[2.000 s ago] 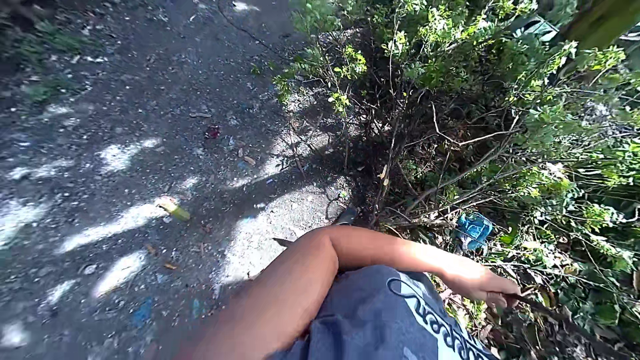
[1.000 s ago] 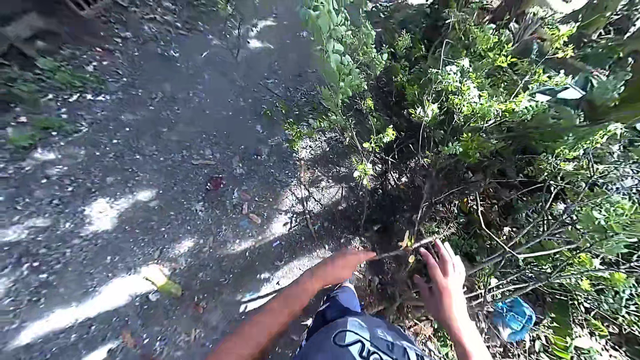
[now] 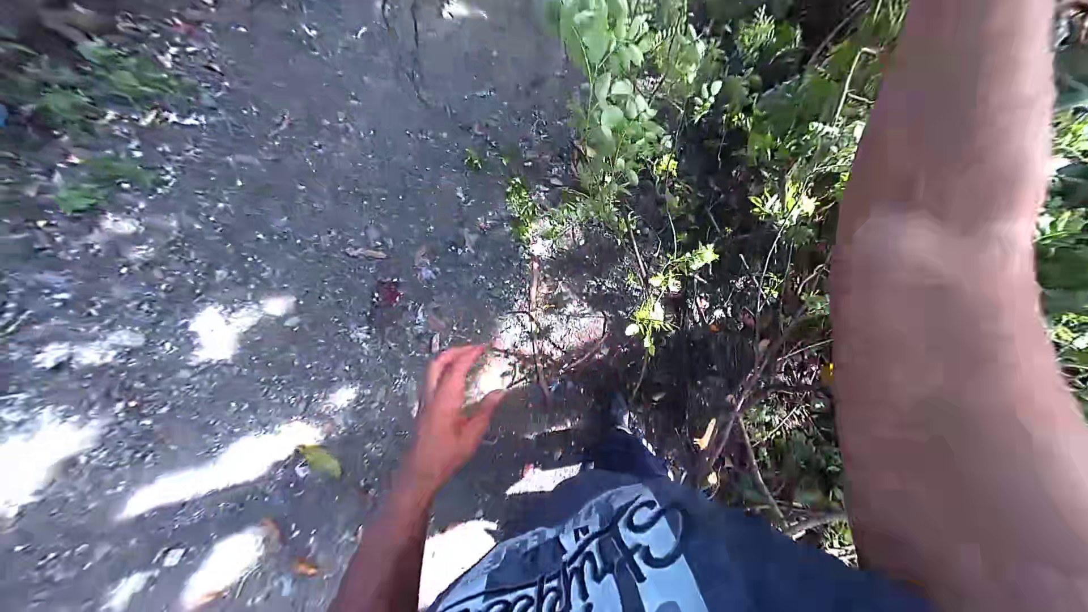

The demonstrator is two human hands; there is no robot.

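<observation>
My left hand (image 3: 453,419) is over the gravel path at the lower middle, fingers apart and holding nothing, close to thin twigs (image 3: 535,340) that stick out from the bush. On the right side my right forearm (image 3: 935,280) rises past the top edge of the view, so the right hand itself is out of sight. Between the two arms stands a leafy green bush (image 3: 612,119) with thin bare stems. A broad yellow-green leaf (image 3: 320,460) lies on the ground left of my left forearm.
The gravel path (image 3: 297,187) with patches of sunlight runs along the left. Low weeds (image 3: 102,178) grow at its far left edge. Dense branches and foliage (image 3: 790,425) stand close to my right leg. A small red scrap (image 3: 388,292) lies on the path.
One second ago both hands were together at a thin stick by the bush. Now the left hand is apart from it, over the path, and the right arm is raised out of the top of the view.
</observation>
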